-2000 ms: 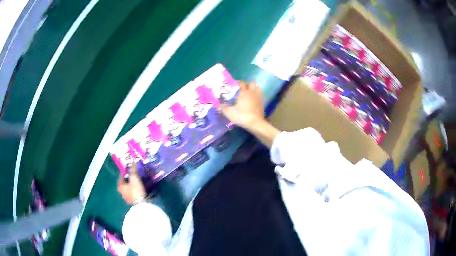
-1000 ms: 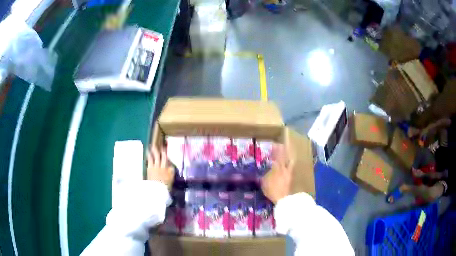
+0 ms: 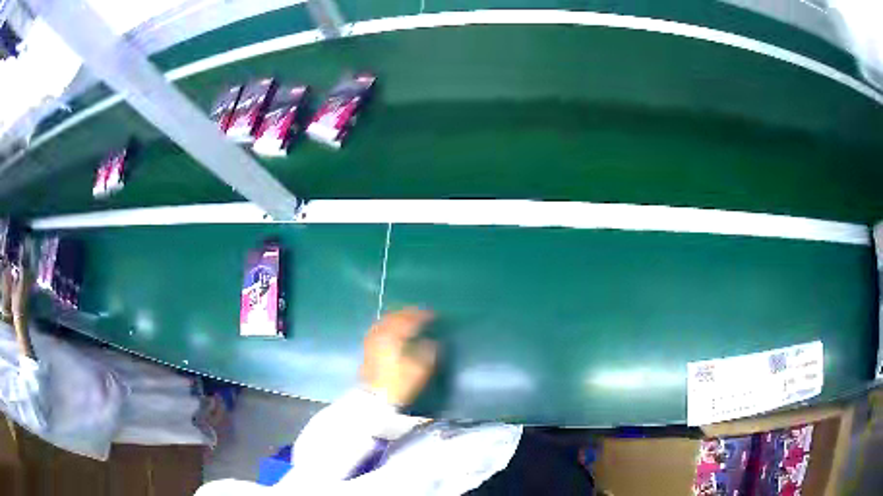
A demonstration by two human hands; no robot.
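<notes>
My left hand is blurred over the green bench, a little below its thin seam line. No item shows in it and its fingers look slightly bent and apart. A purple and pink retail box lies flat on the bench to the left of the hand, not touching it. My right hand is not in view. The open shipping carton is cut off at the bottom right edge, with rows of retail boxes inside.
A label sheet lies by the carton. A white rail separates bench and conveyor. Several boxes lie on the conveyor. A grey post crosses the upper left. Another person's hand is at the far left near more boxes.
The view has swung from the carton to the bench and conveyor. Both hands were at the boxes inside the carton; now only my left hand shows, over the bench.
</notes>
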